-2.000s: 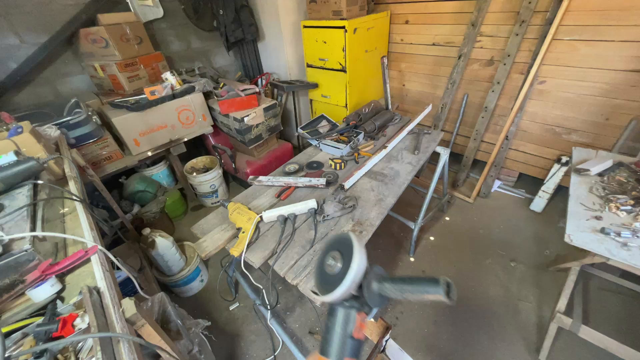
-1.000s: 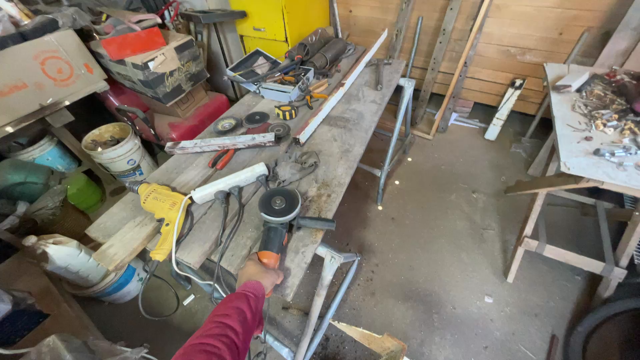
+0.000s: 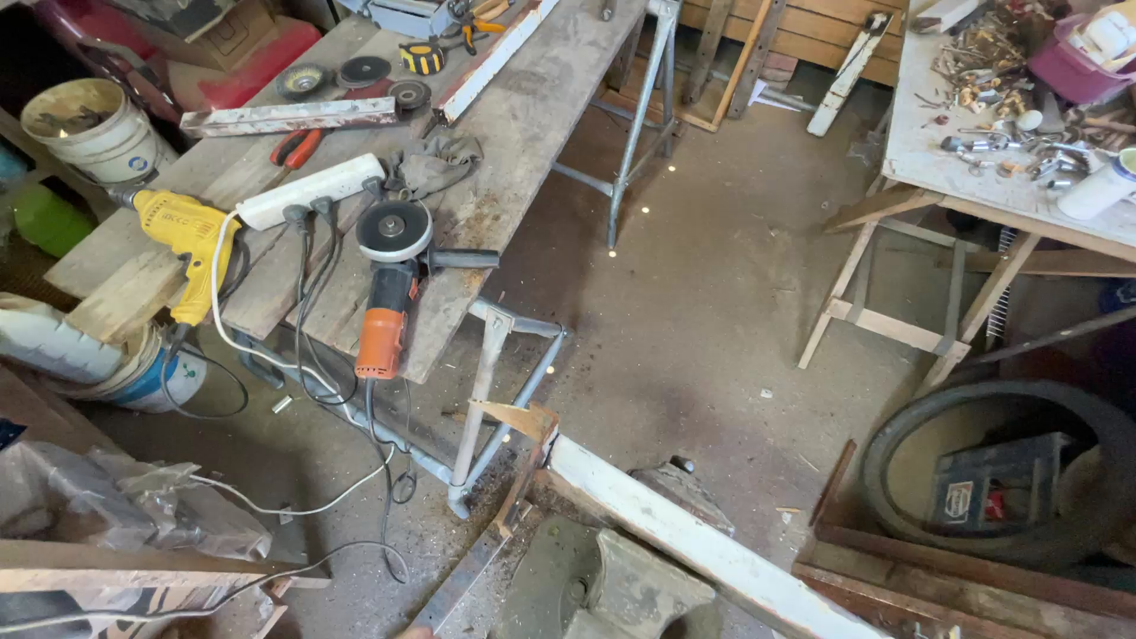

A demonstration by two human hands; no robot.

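Observation:
At the bottom edge, a small bit of skin, likely a fingertip of my left hand, shows at the lower end of a rusty flat metal bar; its grip is hidden. My right hand is out of view. A white-painted metal profile meets that bar near a jagged brown corner piece. Below them is a grey metal vise. An orange and black angle grinder lies on the plank bench, disc facing up, beside a white power strip and a yellow corded drill.
Red-handled pliers, a tape measure, discs and a grey cloth lie on the bench. Blue metal trestle legs and loose cables stand near the vise. A tyre and a table with hardware are right.
The angle grinder, held in a hand one second ago, now lies released on the bench. That hand and its red sleeve have left the grinder. The view has tilted down.

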